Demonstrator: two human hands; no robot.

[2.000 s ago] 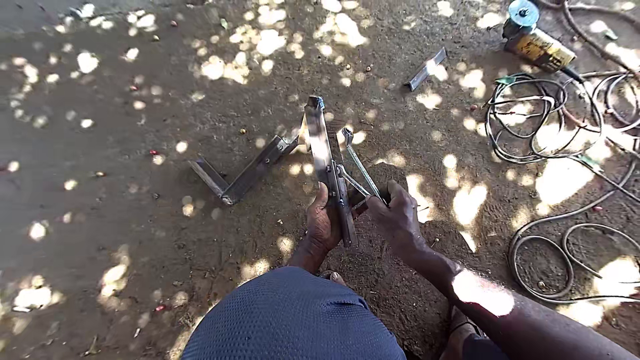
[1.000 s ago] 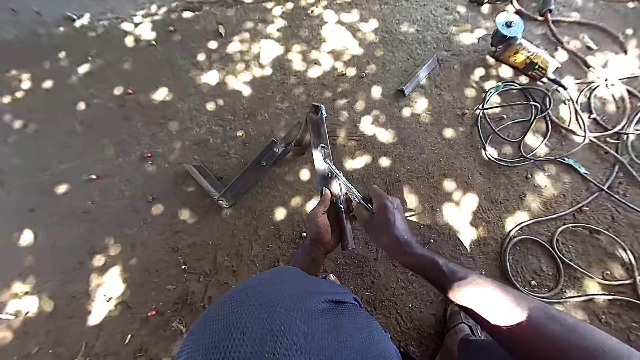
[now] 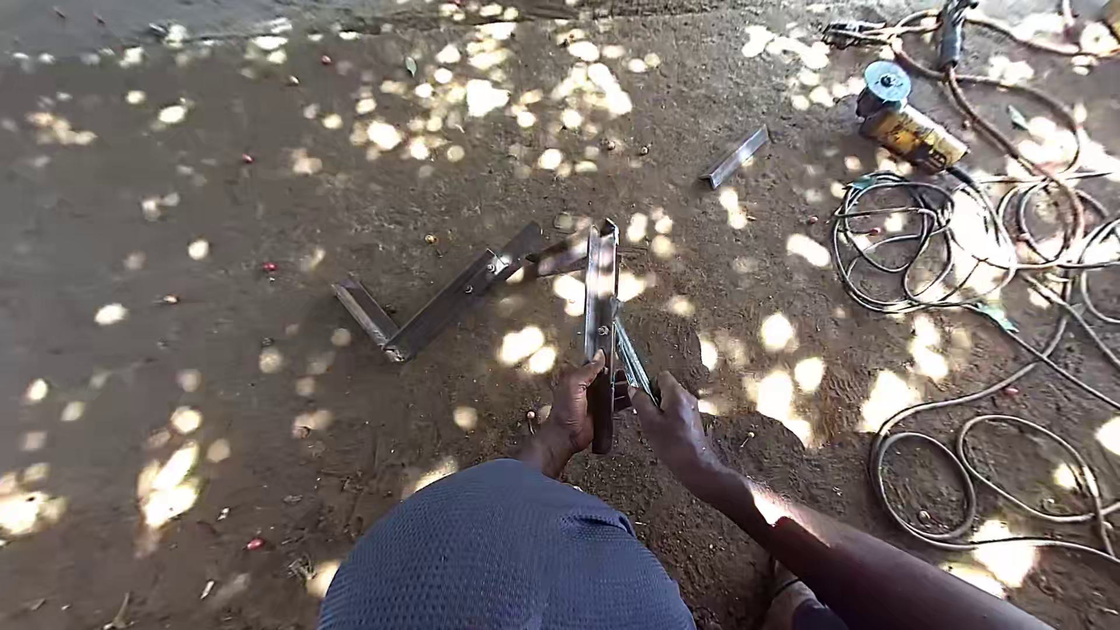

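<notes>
My left hand (image 3: 573, 404) grips the lower part of an upright steel angle bar (image 3: 600, 289), which has a bolt (image 3: 603, 331) through it. At the bar's right side, my right hand (image 3: 672, 424) holds a slim metal hand tool (image 3: 632, 354) whose upper end lies against or behind the bar near the bolt. Its jaws are hidden, so its exact kind is unclear. To the left, a bolted angle-iron piece (image 3: 446, 302) with a bent end lies on the ground, and a short angle piece (image 3: 564, 255) lies between it and the held bar.
A short angle-iron offcut (image 3: 737, 157) lies on the dirt ground ahead. At the upper right rests a yellow angle grinder (image 3: 914, 136) with a pale disc. Coiled cables (image 3: 927, 302) spread along the right side. My clothed knee (image 3: 512, 560) is close below the hands.
The tool in my right hand has shifted; its open handles and jaw end showed two seconds ago, and now its upper end is at the bar's right side. My left hand still holds the bar.
</notes>
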